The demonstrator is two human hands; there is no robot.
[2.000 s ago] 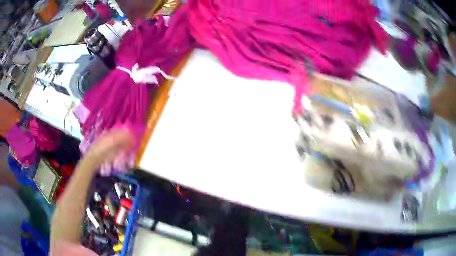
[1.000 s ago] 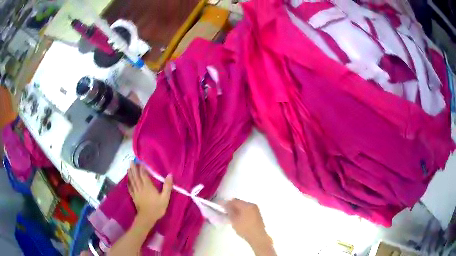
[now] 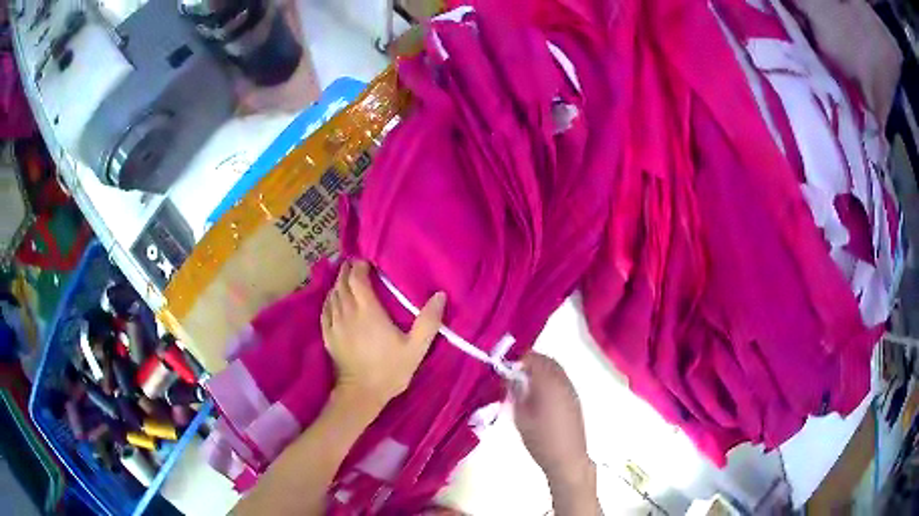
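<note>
A bundle of magenta cut pieces (image 3: 443, 222) with pale pink ends lies across the white table. A thin white fabric tie (image 3: 453, 338) runs around it, with a knot at its right part. My left hand (image 3: 368, 328) lies flat on the bundle beside the tie, fingers and thumb apart. My right hand (image 3: 549, 408) is closed on the tie at the knot; its fingertips are partly hidden. A large pile of magenta garment panels (image 3: 705, 232) with white parts lies to the right.
Taped cardboard (image 3: 272, 242) edges the table at left. Beyond it are a grey and white machine (image 3: 151, 131) and a blue sheet. A blue crate (image 3: 166, 474) of thread spools stands at lower left. The white table surface (image 3: 595, 403) shows between bundle and pile.
The view has shifted, so the bundle and both hands appear further right. Over the last second my left hand stays on the bundle and my right hand has moved in closer to the knot.
</note>
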